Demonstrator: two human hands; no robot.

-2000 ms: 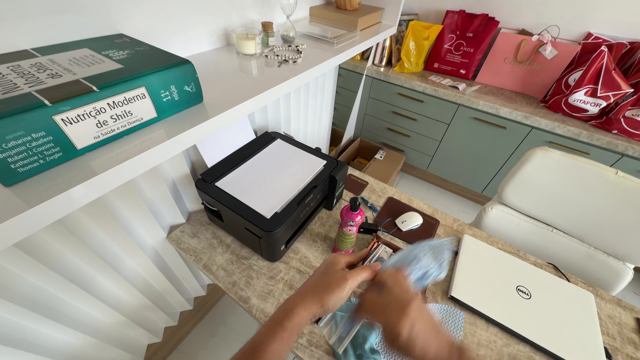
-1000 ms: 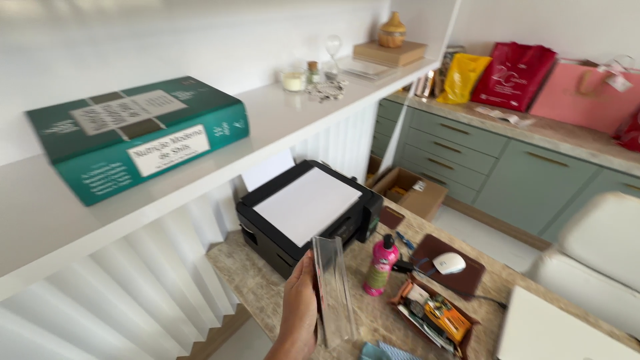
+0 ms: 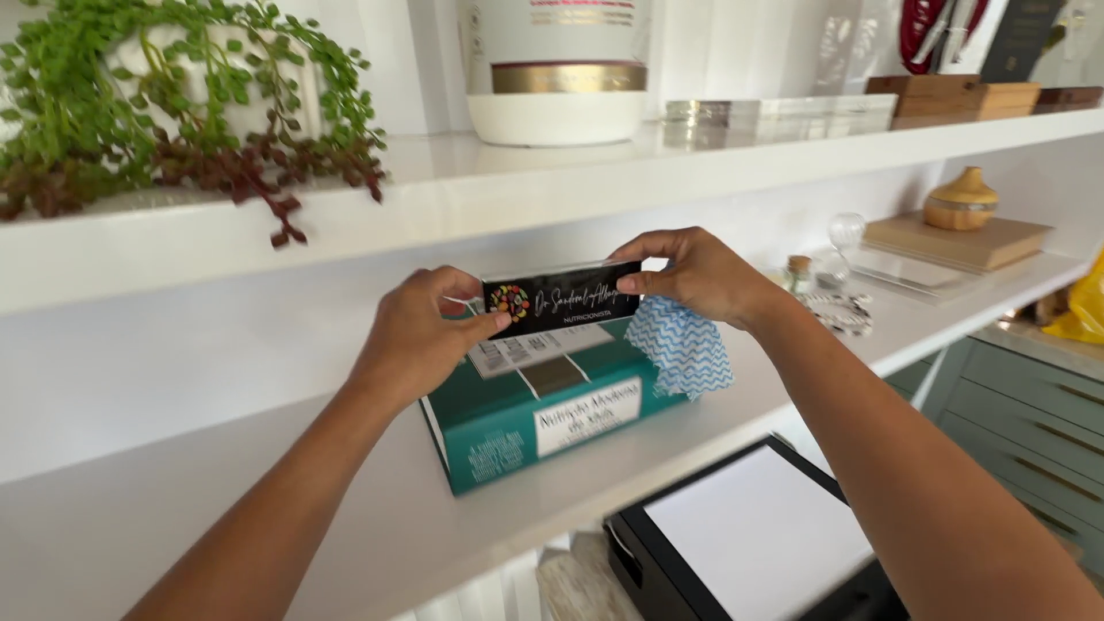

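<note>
Both my hands hold a black desk nameplate [image 3: 565, 299] with white lettering and a colourful round logo, just above a thick teal textbook [image 3: 496, 444] on the lower white shelf. My left hand [image 3: 423, 332] pinches its left end between thumb and fingers. At the right end, my right hand [image 3: 699, 276] grips the plate, and a blue-and-white wavy-patterned cloth [image 3: 681, 349] hangs below that hand over the book's right side. Whether the plate's lower edge touches the book cannot be told.
A trailing plant [image 3: 198, 103] and a white tub [image 3: 556, 112] stand on the upper shelf [image 3: 414, 207]. Right of the book are a corked bottle [image 3: 798, 274], a beaded string [image 3: 841, 312] and a book with a wooden diffuser [image 3: 960, 203]. Below is a black printer [image 3: 634, 552].
The view has swung left and up to the shelves. The clear plastic piece seen upright in one hand earlier is gone from view; both hands now hold the nameplate over the book.
</note>
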